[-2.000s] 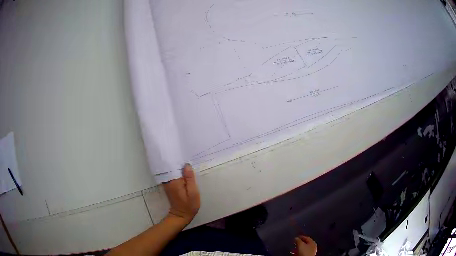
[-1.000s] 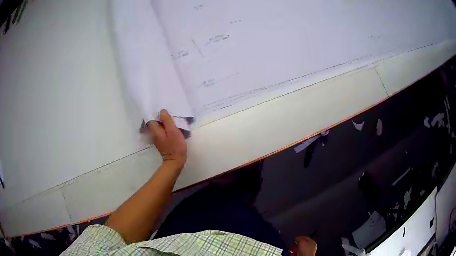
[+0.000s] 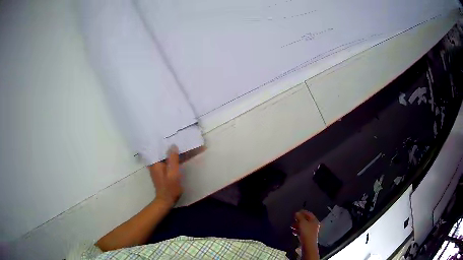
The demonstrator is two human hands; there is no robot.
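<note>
The marker paper (image 3: pixel 254 51) lies on the cutting table, with thin printed lines on its right part. Its left end is folded into a wide white band (image 3: pixel 137 76). My left hand (image 3: pixel 167 177) holds the near end of the band at the table's front side, thumb on top and fingers partly hidden by the paper. A dark, shadowed gap shows under the band's near edge. My right hand (image 3: pixel 306 226) is off the table at the lower right, fingers curled; whether it holds something small cannot be told.
The pale table (image 3: pixel 264 132) has a joint line and a thin reddish edge. Beyond it is a dark floor with paper scraps (image 3: pixel 335 223) and a dark flat object (image 3: pixel 327 180). White sheets (image 3: pixel 381 238) show at the lower right.
The folded band has grown wider, and my left hand still holds its near end. The table joint now shows further left in view. My right hand shows more fully and slightly higher.
</note>
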